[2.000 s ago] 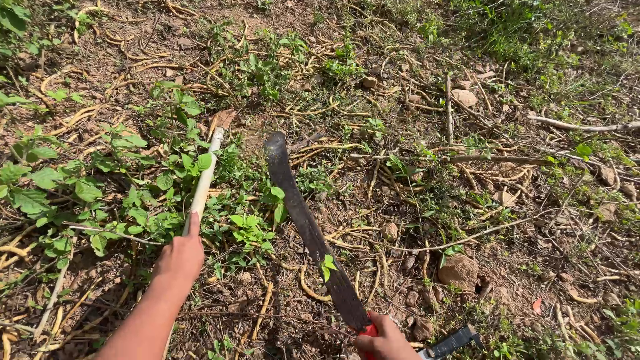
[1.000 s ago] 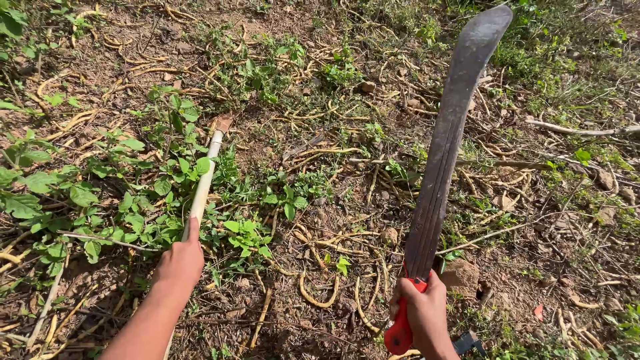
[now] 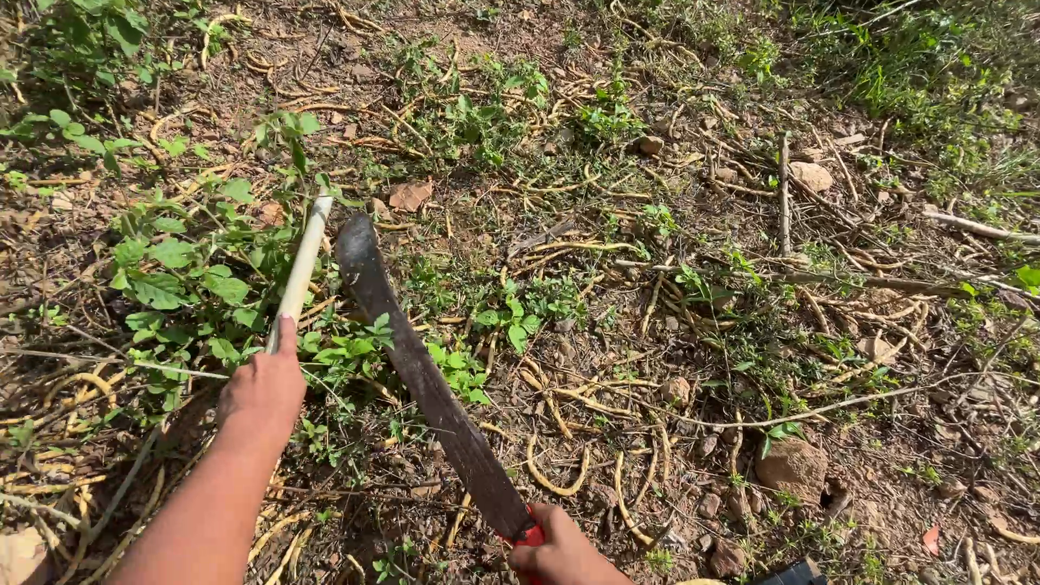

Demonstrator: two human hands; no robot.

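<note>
My left hand (image 3: 264, 386) is closed around a pale wooden stick (image 3: 302, 264), whose far end lies among leafy green weeds (image 3: 175, 268). In my right hand (image 3: 561, 548), at the bottom of the view, is the red handle of a machete (image 3: 431, 378). Its dark, worn blade slants up and left, low over small plants, with the wide tip a little right of the stick's far end. Whether the blade touches the ground I cannot tell.
Dry curled stems (image 3: 561, 487) are strewn over the soil. A brown rock (image 3: 792, 470) sits at the lower right, with a dark object (image 3: 792, 573) at the bottom edge. A thin branch (image 3: 861, 280) and an upright-looking stick (image 3: 784, 195) lie farther right.
The machete has swung from raised at the right down and left, towards the stick. The stick's far end has shifted left among the weeds. Both hands keep their holds.
</note>
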